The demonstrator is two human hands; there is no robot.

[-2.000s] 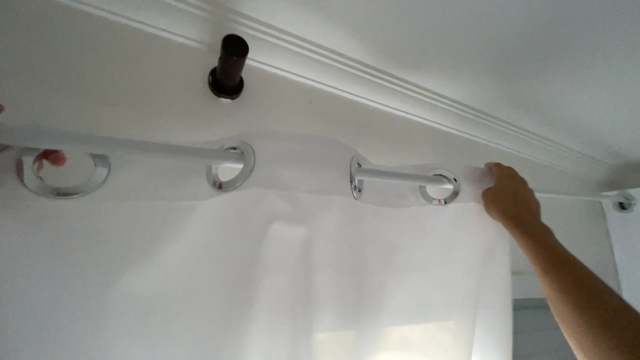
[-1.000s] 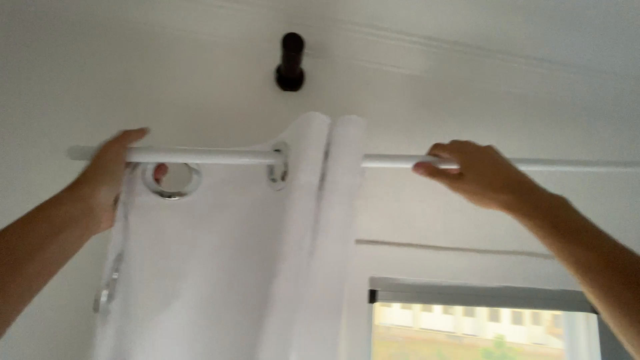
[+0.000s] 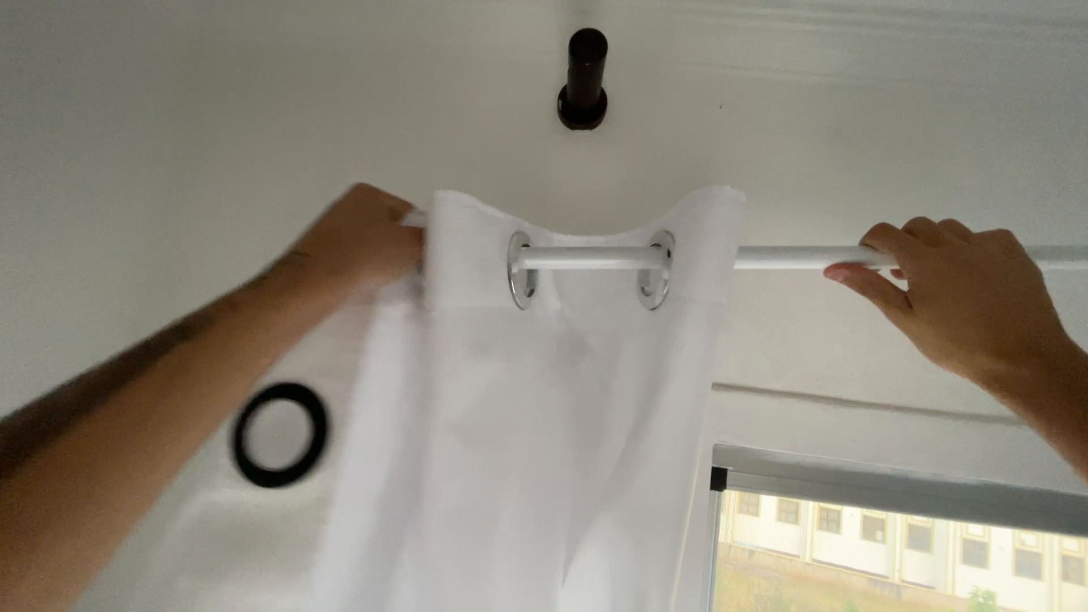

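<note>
A white grommet curtain (image 3: 544, 382) hangs from a white curtain rod (image 3: 790, 257), which passes through two silver-rimmed grommets near the curtain's top edge. At the left, my left hand (image 3: 370, 234) is at the bunched upper edge of the curtain, its fingertips hidden behind the cloth. To the right of the curtain, my right hand (image 3: 960, 289) grips the rod with thumb below and fingers over it. A black ring (image 3: 280, 434), seen on the blurred cloth below my left forearm, surrounds another opening. The rod's left end is hidden.
A dark cylindrical bracket or fixture (image 3: 585, 81) sticks out of the wall above the curtain. At the lower right is a window with a grey frame (image 3: 901, 489), a building visible outside. A thin cable or seam (image 3: 858, 403) runs across the wall above it.
My left hand has moved from the rod's left end to the curtain beside the grommets. The cloth has shifted along the rod and is more spread around the two grommets. My right hand still holds the rod.
</note>
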